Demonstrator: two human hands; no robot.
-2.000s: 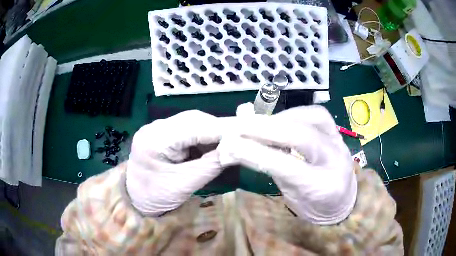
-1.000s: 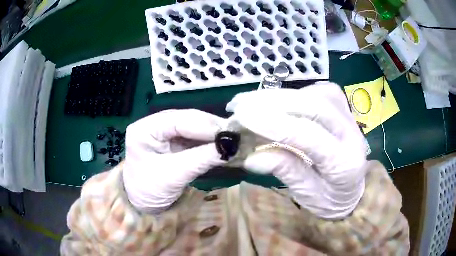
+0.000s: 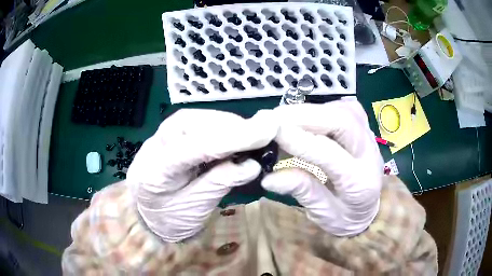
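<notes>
A small glossy black earbud [image 3: 268,156] is between the fingertips of both hands, above the black mat. My left hand [image 3: 197,167], in a white glove, grips it from the left with thumb and fingers. My right hand [image 3: 332,161], also in a white glove, pinches it from the right. A pale yellow sticker sheet with rows of tiny dark marks [image 3: 302,168] shows in the curl of my right hand. The mat beneath is mostly hidden by the hands.
A white foam tray [image 3: 168,59] of black units lies beyond the hands. A metal-capped bottle [image 3: 294,96] stands below it. A black tray [image 3: 110,96], loose black parts [image 3: 124,153] and a white case [image 3: 93,162] are at left. Yellow paper [image 3: 412,126] and a red marker [image 3: 384,142] are at right.
The right fingertips have moved down and closed in on the black earbud, now partly covered and slightly further right. The left fingers have shifted right with it.
</notes>
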